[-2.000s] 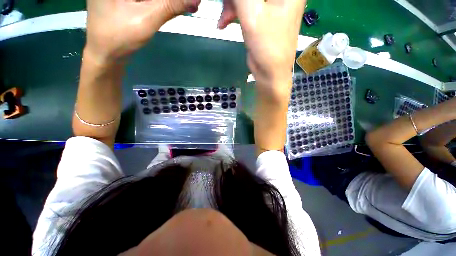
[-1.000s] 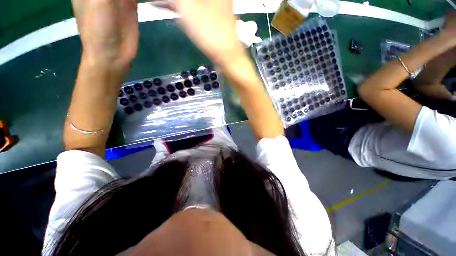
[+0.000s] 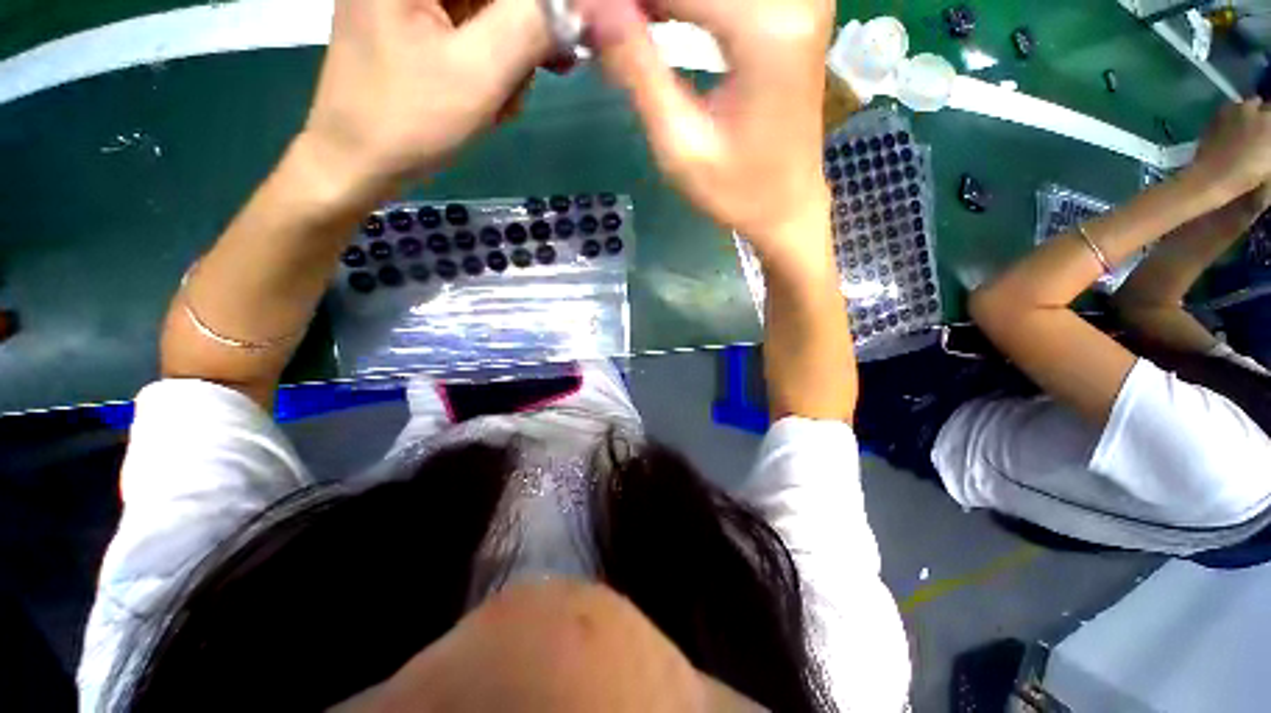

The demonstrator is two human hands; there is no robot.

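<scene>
My left hand (image 3: 425,84) and my right hand (image 3: 739,105) meet at the top edge, partly cut off. A small silvery and dark item (image 3: 565,28) shows at my left fingertips; its shape is mostly hidden. My right thumb and finger touch or nearly touch it; their grip is unclear. Below my hands, a small clear sticker sheet (image 3: 488,320) lies on the bench, with rows of round black pieces (image 3: 446,241) along its far part and gaps in the far row. A large sticker sheet (image 3: 885,230) with a grid of black dots lies right, partly behind my right forearm.
A white-topped bottle (image 3: 867,53) and a whitish round cap (image 3: 926,82) stand beyond the large sheet. A black unit (image 3: 972,192) lies right of it. More units (image 3: 959,20) sit on the green belt behind a white rail (image 3: 1073,126). Another person's arms reach in at right.
My hands were apart and the right one blurred; now they meet at the top edge over the silvery and dark item. The view has shifted, and the white cloth is no longer seen.
</scene>
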